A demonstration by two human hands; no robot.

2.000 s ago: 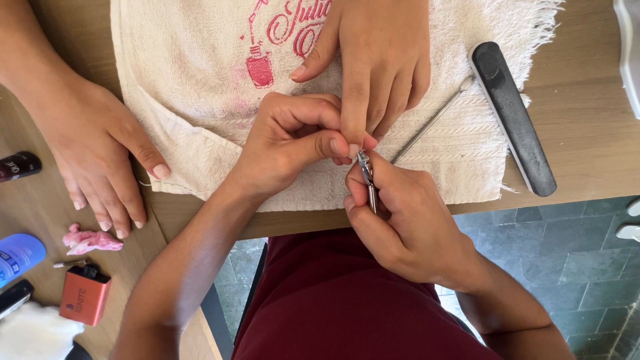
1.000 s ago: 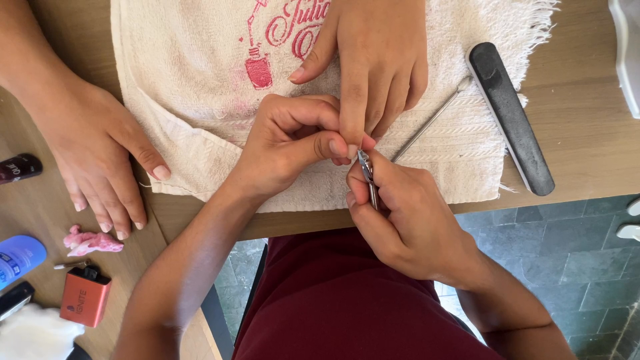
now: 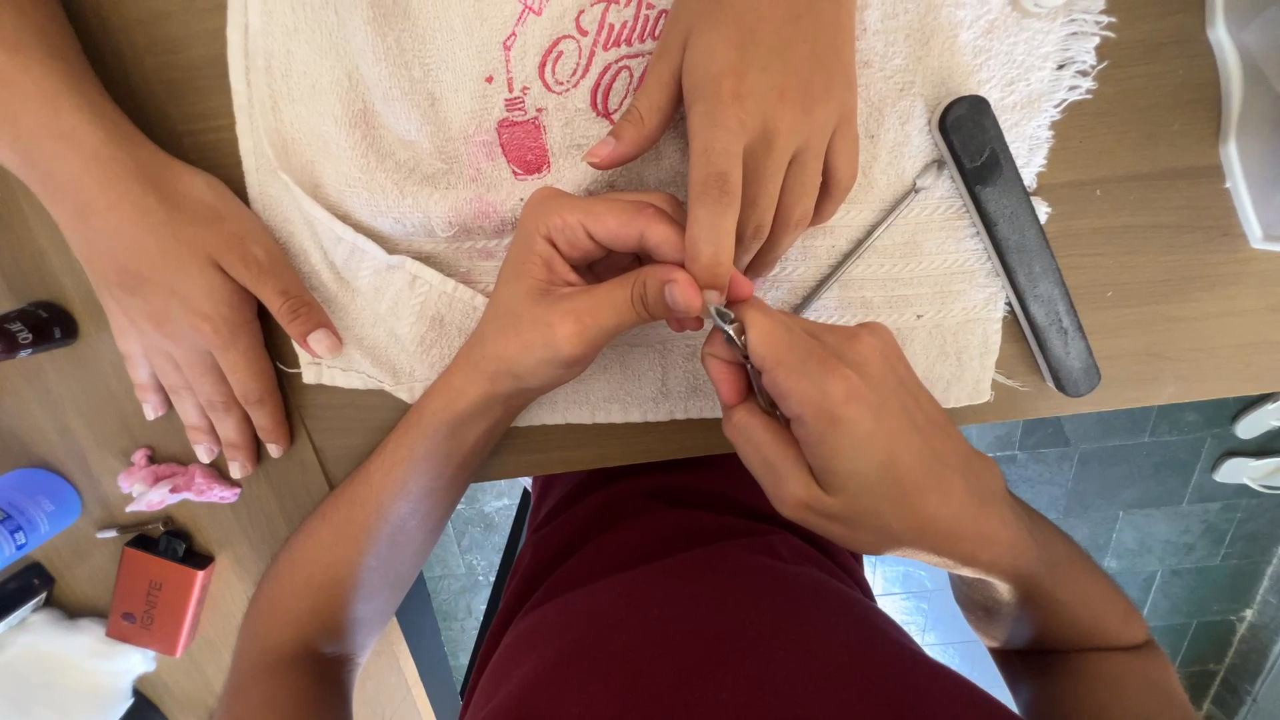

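Observation:
My left hand [image 3: 585,290] pinches the index fingertip of another person's hand [image 3: 770,120], which lies palm down on a cream towel [image 3: 380,190] with pink embroidery. Metal cuticle nippers [image 3: 745,350] are held in my right hand [image 3: 840,420], their jaws touching the edge of that fingertip's nail. Most of the nippers' handles are hidden by my fingers. A metal cuticle pusher [image 3: 865,240] lies on the towel just beyond my right hand. Beside it, a black nail file [image 3: 1020,245] lies across the towel's right edge and the wooden table.
The person's other hand [image 3: 190,290] rests at the left. Near it are a dark bottle [image 3: 38,330], a crumpled pink wad [image 3: 178,482], a blue container [image 3: 35,515], an orange box-shaped device [image 3: 160,595] and white cotton [image 3: 65,665]. A white tray [image 3: 1240,130] stands at the right edge.

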